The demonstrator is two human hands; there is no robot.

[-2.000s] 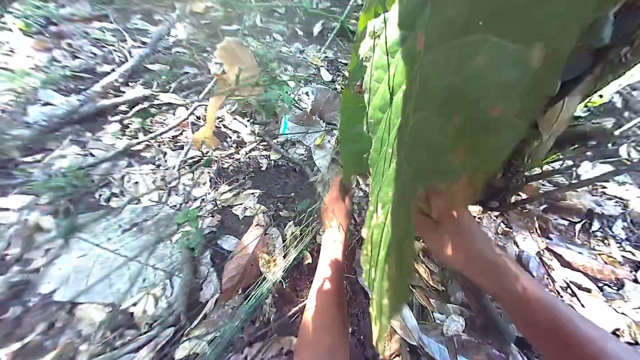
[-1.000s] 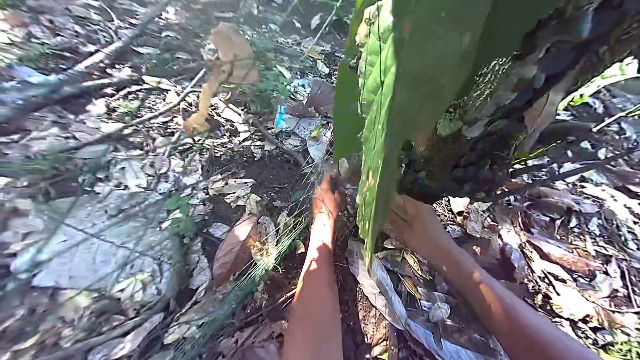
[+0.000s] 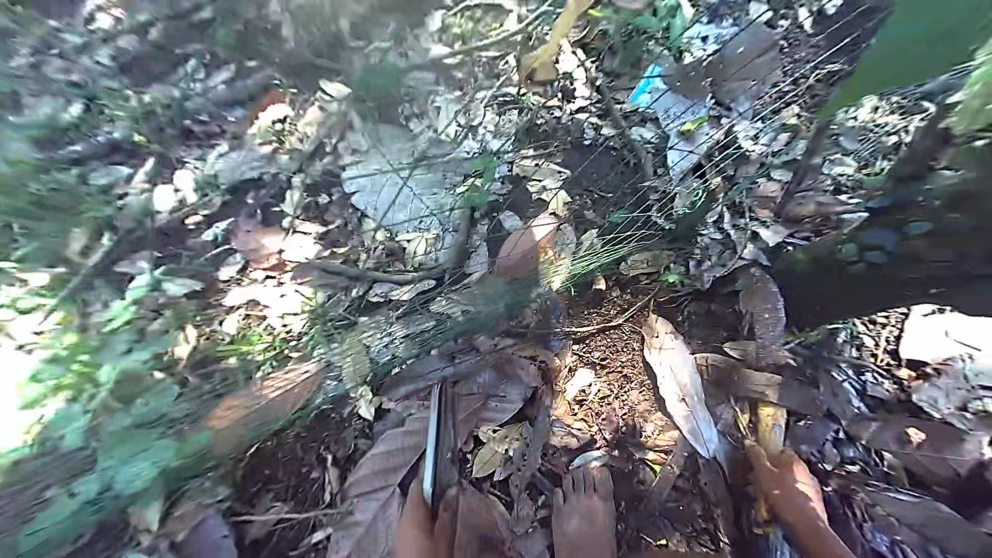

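Observation:
At the bottom, my left hand (image 3: 426,519) holds a thin, flat, dark object (image 3: 439,446) with a pale, shiny edge, pointing upward; its exact kind is unclear. My right hand (image 3: 790,488), at the lower right, has its thumb and fingers around a yellowish stick (image 3: 769,430) among dry leaves. Between the hands is a bare foot (image 3: 585,508) on the litter. A long pale dry leaf (image 3: 678,384) lies just left of the right hand. Broad brown leaves (image 3: 387,473) spread beside the left hand.
A dark trunk or log (image 3: 891,263) crosses the right side. Thin green strands, like netting (image 3: 612,256), run diagonally through the middle. A large green leaf (image 3: 914,50) hangs at the upper right. A blue-edged scrap (image 3: 649,85) and twigs lie in the litter.
My hands have moved apart. The left now holds a flat object, and the right is at the yellowish stick. The view has shifted, leaving the large green leaf mostly outside it.

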